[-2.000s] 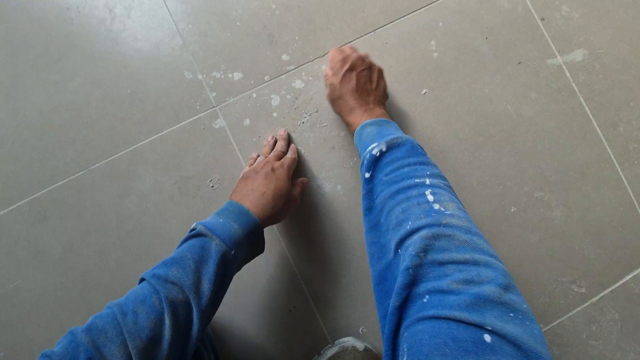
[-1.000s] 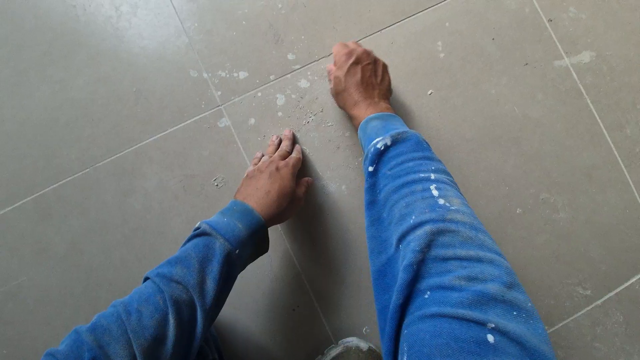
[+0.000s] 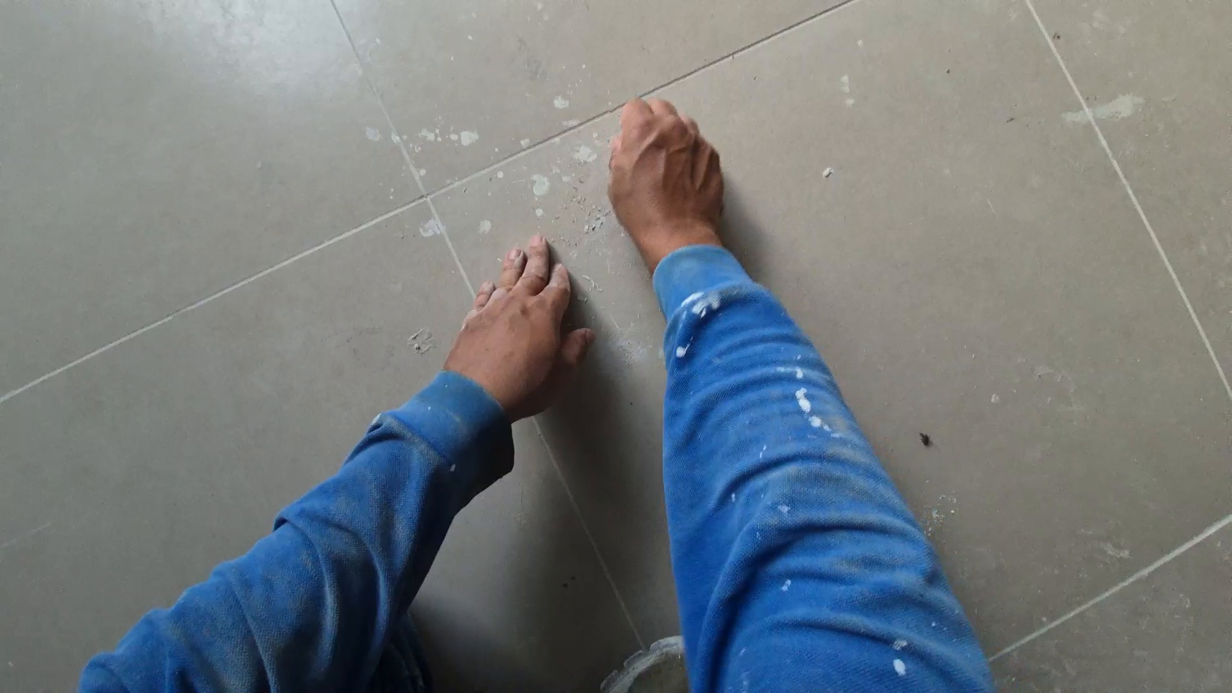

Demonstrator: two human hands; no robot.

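My left hand [image 3: 520, 327] rests palm down on the grey floor tile [image 3: 318, 327], fingers slightly spread, beside a pale grout line [image 3: 568, 486]. Up and to its right, my right hand [image 3: 666, 178] is curled, knuckles up, close to the joint [image 3: 741, 50] between two tiles. Its fingertips are hidden under the hand, so whether it holds something cannot be seen. White paint spots [image 3: 540, 185] and small crumbs of debris [image 3: 595, 219] lie on the tile between the hands.
At the bottom edge, partly behind my right sleeve, shows the rim of a round container [image 3: 647, 664]. A small dark speck [image 3: 925, 440] lies on the tile at the right. A pale smear [image 3: 1107, 109] marks the floor at the upper right.
My left hand stays flat on the tile. Since two seconds ago my right hand has shifted only slightly near the tile joint. The dark speck on the right tile shows only now.
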